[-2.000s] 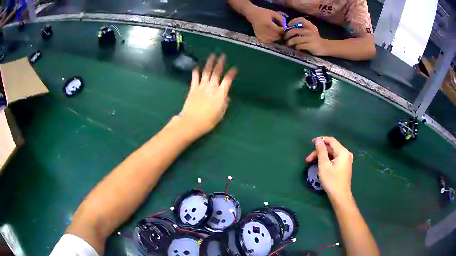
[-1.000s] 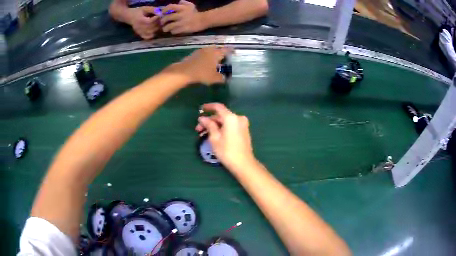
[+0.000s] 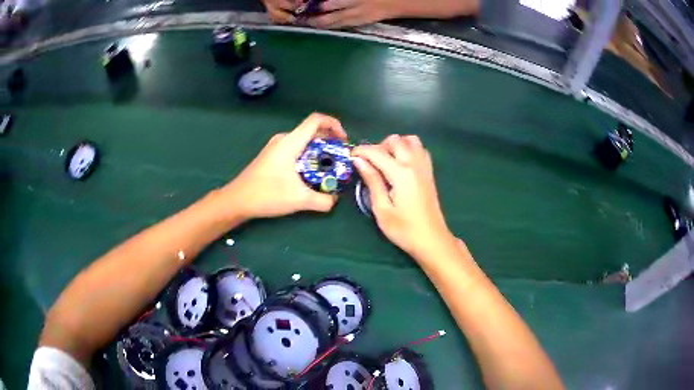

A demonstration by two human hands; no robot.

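Note:
My left hand (image 3: 278, 171) holds a black housing with its open end up, showing a round blue circuit board (image 3: 326, 164) with a yellow-green lump. My right hand (image 3: 403, 187) is beside the board's right edge, thumb and fingertips pinched together at it. An end cover (image 3: 363, 198) hangs or lies below the right fingers, mostly hidden by them. Its lead and connector are too small to make out. A pile of end covers (image 3: 285, 343) with pale grey faces, black rims and thin red leads with white connectors lies nearest me.
Housings stand near the far rail, at the far left (image 3: 117, 61), at the back (image 3: 230, 44) beside an end cover (image 3: 256, 81), and at the right (image 3: 616, 145). Another cover (image 3: 82, 160) lies left. A pale upright (image 3: 593, 49) stands beyond. Another person's hands (image 3: 327, 11) are opposite.
My left hand has come back from the far rail with the housing and now holds it in front of me. My right hand has met it at the board. The view has shifted.

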